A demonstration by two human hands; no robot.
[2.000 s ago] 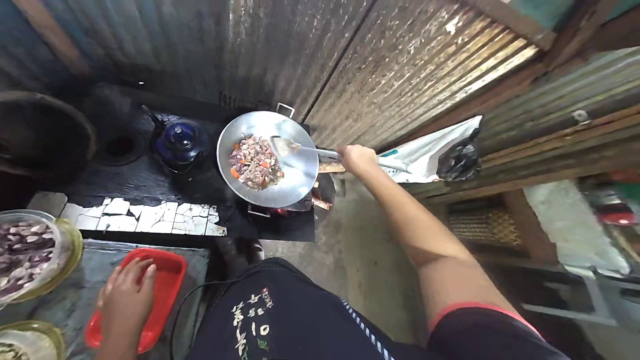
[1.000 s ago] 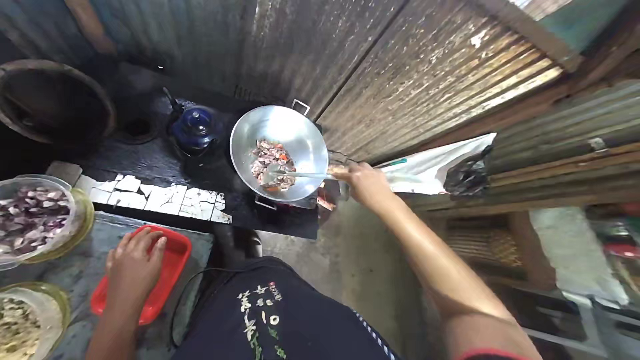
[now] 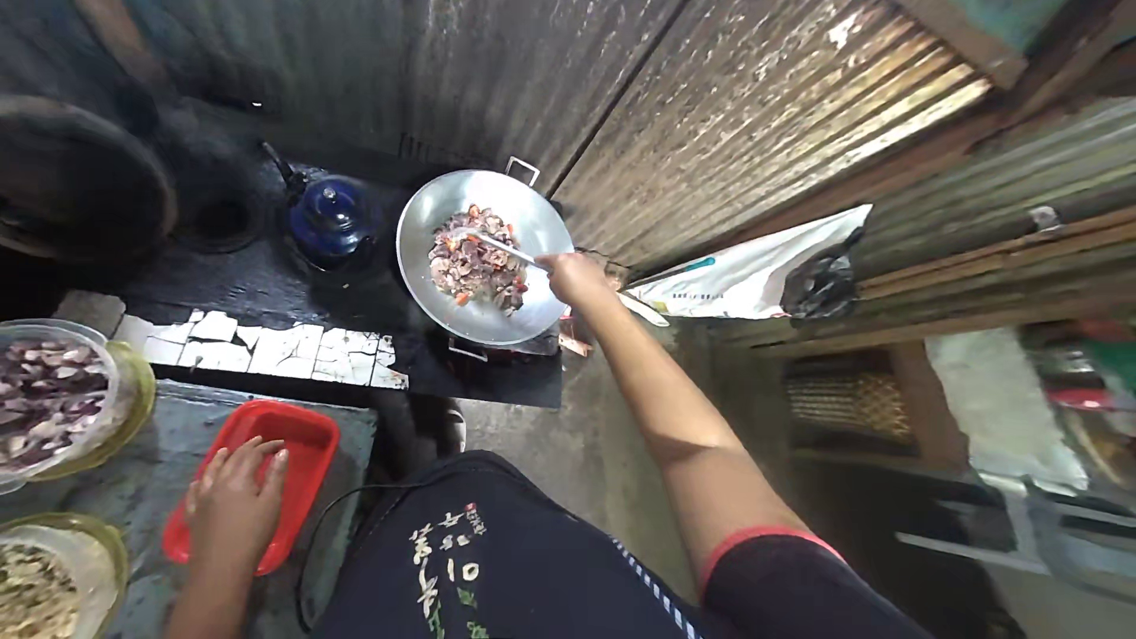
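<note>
My right hand point(image 3: 575, 277) grips the handle of a metal cooking utensil point(image 3: 506, 247) over the right side of a wide metal wok point(image 3: 543, 226). The utensil's head is buried in chopped food point(image 3: 470, 275), purplish and pale pieces with orange bits. My left hand point(image 3: 238, 497) rests on or just above a red plastic tray point(image 3: 306, 470), fingers slightly apart, with nothing seen in its grasp; whether it touches the tray I cannot tell. Left of the tray, one clear tub point(image 3: 111, 390) holds purplish chopped pieces, and a second tub point(image 3: 93, 568) holds pale chopped pieces.
A blue kettle point(image 3: 330, 222) stands on the black stove top point(image 3: 355, 346) left of the wok. A large round dark pan point(image 3: 80, 177) is at the far left. Cracked white tiles point(image 3: 284, 351) line the stove edge. Corrugated metal walls point(image 3: 754, 133) rise behind, with a white sack point(image 3: 737, 280) at right.
My right hand has moved in closer over the wok's rim, and the utensil now reaches into the middle of the food. The food is spread wider than one second ago. My left hand stays by the red tray.
</note>
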